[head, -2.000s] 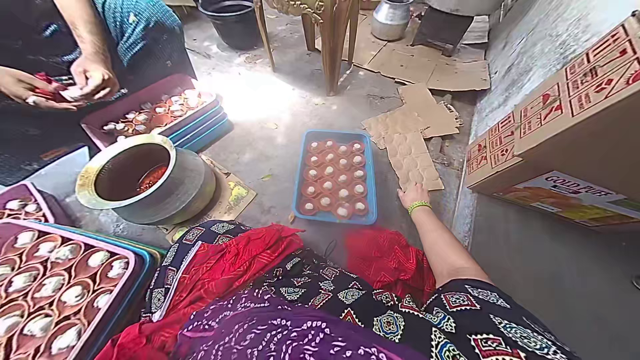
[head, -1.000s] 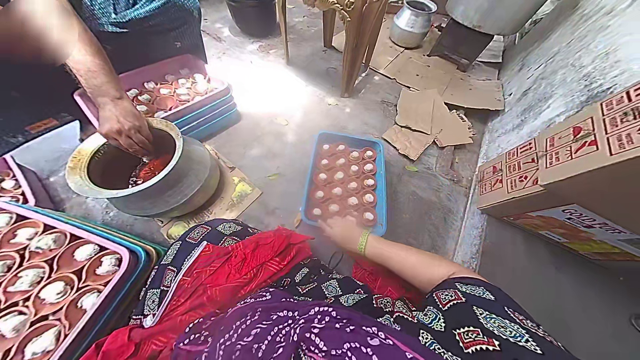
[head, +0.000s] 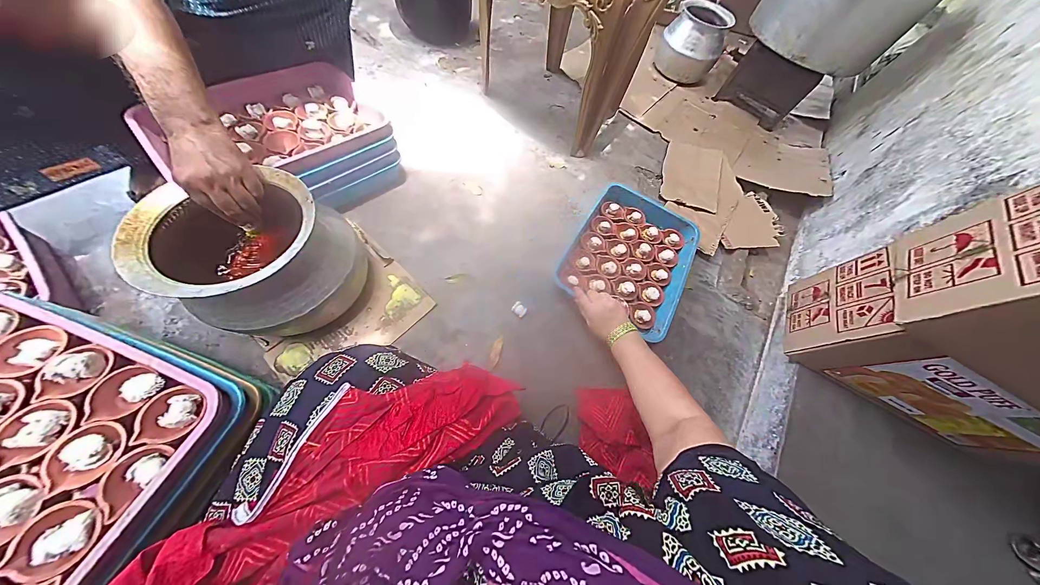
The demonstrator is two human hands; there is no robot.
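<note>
My right hand (head: 601, 311) is at the near left corner of a blue plastic tray (head: 679, 280) on the floor. Its fingers reach over the near row of small clay lamps (head: 626, 288), each with a white piece in it; whether they grip the rim or a lamp cannot be told. My left hand is out of view. On the left, another person's hand (head: 216, 175) dips into a metal pot (head: 325, 268), by something red in the dark liquid. At the lower left, a pink tray (head: 191, 375) of larger clay lamps (head: 85, 449) tops a stack of trays.
Behind the pot stands a pink tray (head: 370, 115) of lamps on blue ones. Cardboard boxes (head: 934, 284) stand on the right by the wall. Flat cardboard pieces (head: 691, 175), a small metal pot (head: 693, 42) and chair legs (head: 601, 89) are farther back. A small white piece (head: 519, 309) lies on the floor.
My right hand has moved from the cardboard piece beside the blue tray onto the tray's near left corner. The other person's hand, over their lap two seconds ago, is now in the pot.
</note>
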